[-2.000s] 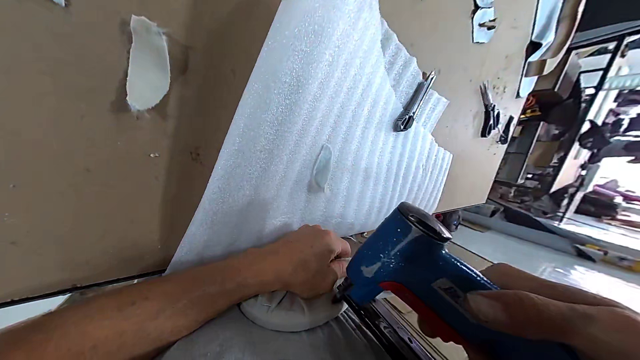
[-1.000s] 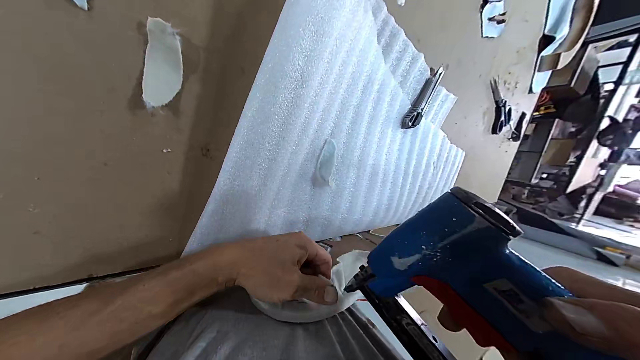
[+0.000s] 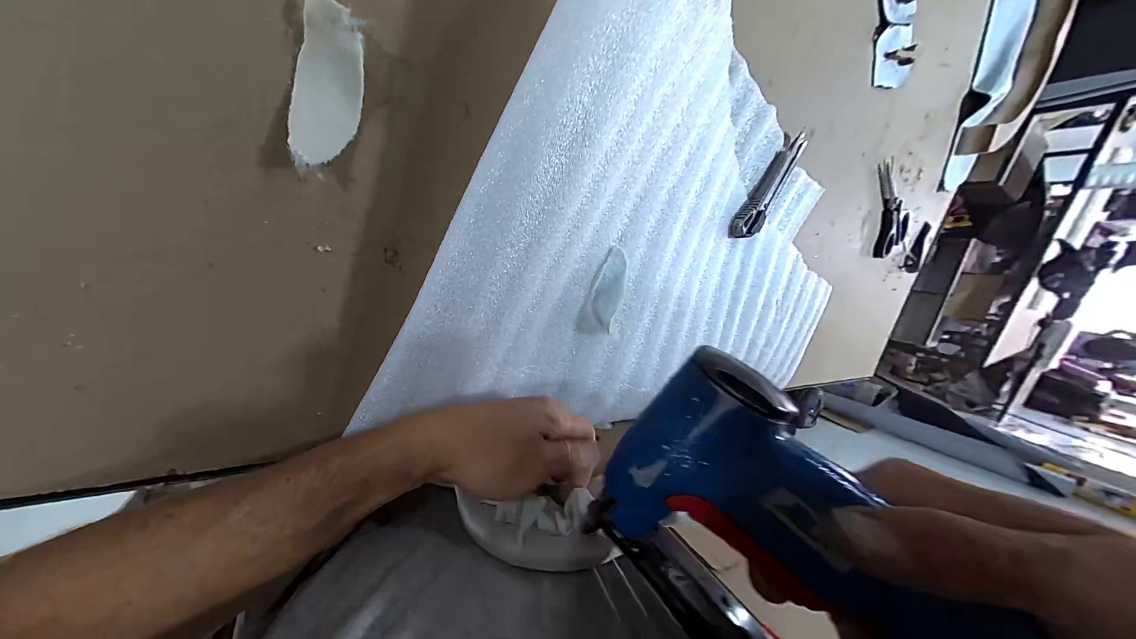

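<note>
My left hand [image 3: 524, 448] pinches the gathered edge of a light fabric cover on a small rounded pad [image 3: 541, 543] at the lower middle. Its fingertips are partly hidden. In my right hand [image 3: 941, 550] is a blue staple gun [image 3: 710, 444] with a red trigger area and a black magazine. The gun's nose sits at the pad's right side, close to my left fingers; whether it touches the fabric I cannot tell. The pad rests over grey cloth [image 3: 390, 577], which seems to lie on my lap.
A ribbed white foam sheet [image 3: 532, 222] covers part of the brown table [image 3: 177, 355]. On the foam lie a snap-off utility knife [image 3: 770, 186] and a small pale scrap [image 3: 607, 291]. Scissors [image 3: 889, 213] lie further right, a cream oval piece [image 3: 327, 84] at upper left. Cluttered shelves [image 3: 976, 293] stand beyond.
My left hand has moved from the pad's front edge to its far side, with its fingers now bent over the fabric. The staple gun remains in my right hand beside the pad.
</note>
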